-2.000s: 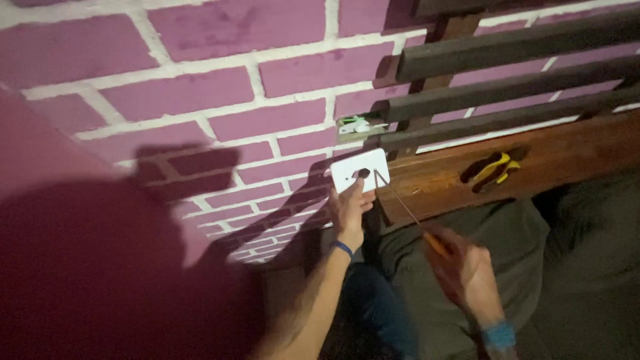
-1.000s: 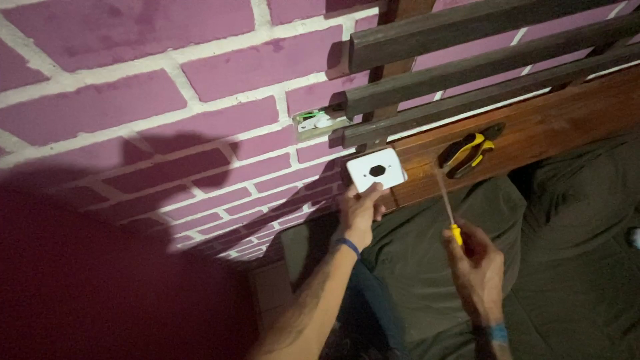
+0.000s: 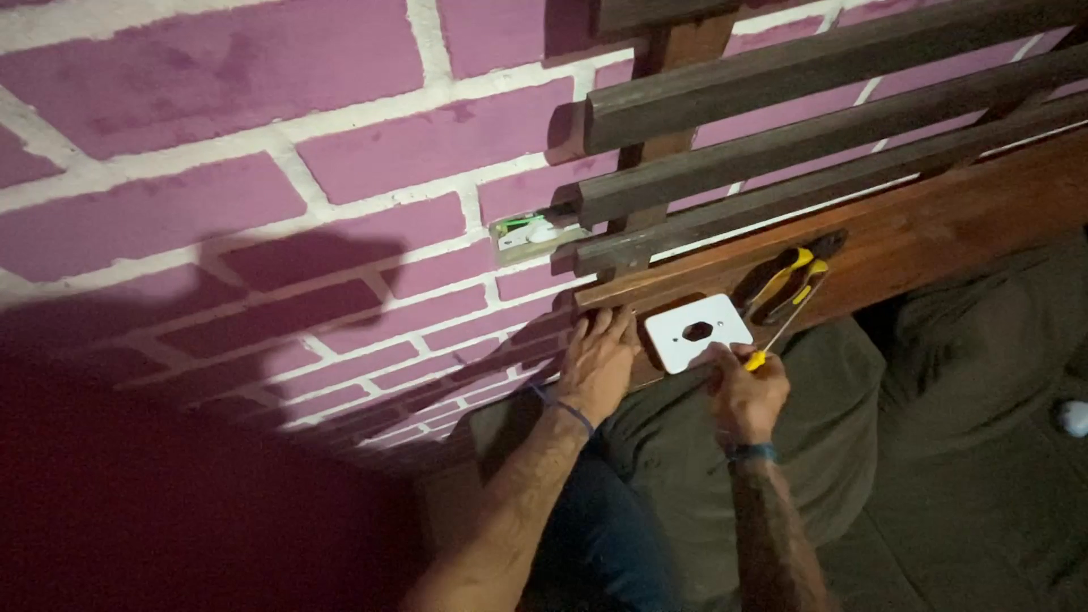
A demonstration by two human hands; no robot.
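Observation:
A white outlet cover plate (image 3: pixel 697 331) with a dark central hole is over the wooden ledge (image 3: pixel 901 246). My right hand (image 3: pixel 748 393) touches its lower right edge and holds a yellow-handled screwdriver (image 3: pixel 756 360), its shaft slanting up toward the pliers. My left hand (image 3: pixel 597 361) rests at the ledge's left end, just left of the plate, its fingers close together; whether anything lies under them is hidden. Pliers with yellow and black handles (image 3: pixel 795 278) lie on the ledge behind the plate. In the brick wall, a recessed outlet box (image 3: pixel 537 240) shows a green wire and a white fitting.
Dark wooden slats (image 3: pixel 765 127) stand against the purple brick wall (image 3: pixel 374 153), their ends close to the outlet box. Dark green fabric (image 3: pixel 816 425) spreads below the ledge. A small pale round object (image 3: pixel 1073 418) is at the far right.
The cover plate, earlier in my left hand, is now at my right hand over the ledge. My left hand has let go of it. My right hand has come up to the plate with the screwdriver.

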